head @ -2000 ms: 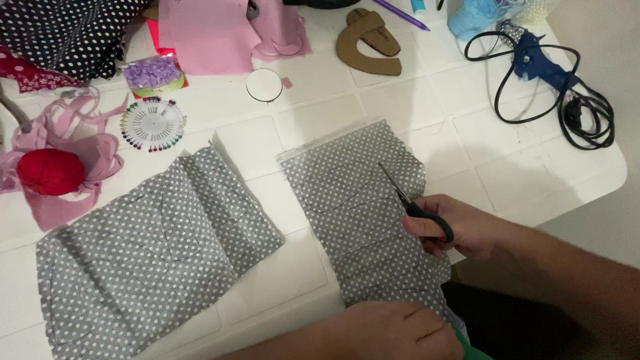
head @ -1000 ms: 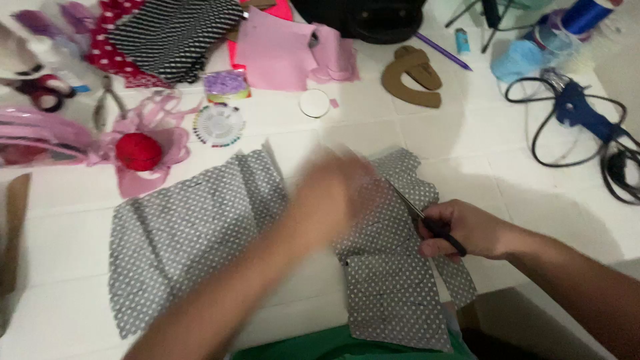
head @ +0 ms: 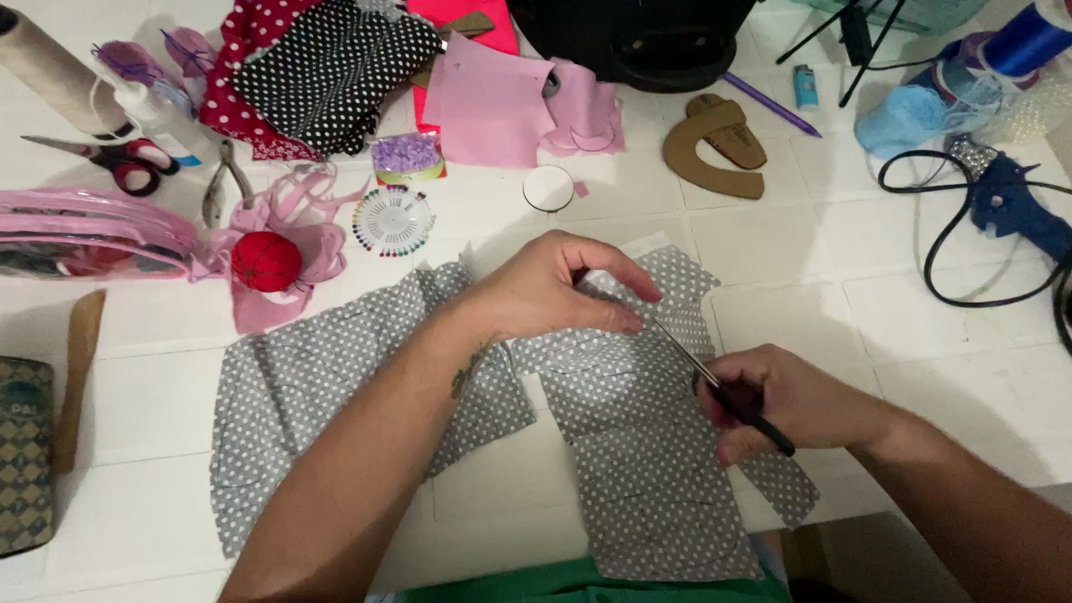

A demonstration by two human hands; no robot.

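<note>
Grey polka-dot fabric (head: 645, 435) with thin drawn lines lies before me, its lower end over the table edge near green cloth. My right hand (head: 787, 398) is closed round black-handled scissors (head: 737, 406), whose blades point up and left over this fabric. Thumb and fingers apart, my left hand (head: 578, 285) hovers above or rests lightly on the upper part; contact is unclear, and nothing shows between its fingertips. A second grey polka-dot piece (head: 310, 368) spreads to the left, partly hidden under my left forearm. One narrow strip of the fabric hangs by my right wrist.
A pin wheel (head: 394, 220), red pincushion (head: 266, 261), pliers (head: 224, 184) and second scissors (head: 126, 159) lie at the upper left. Pink fabric (head: 490, 100), brown templates (head: 712, 151) and a purple pencil (head: 770, 105) lie farther back. A blue glue gun (head: 1013, 197) with black cord is at right.
My left hand has moved from the near end of the fabric up to its upper part. The scissors remain in my right hand. The view has shifted, showing more of the table's left side.
</note>
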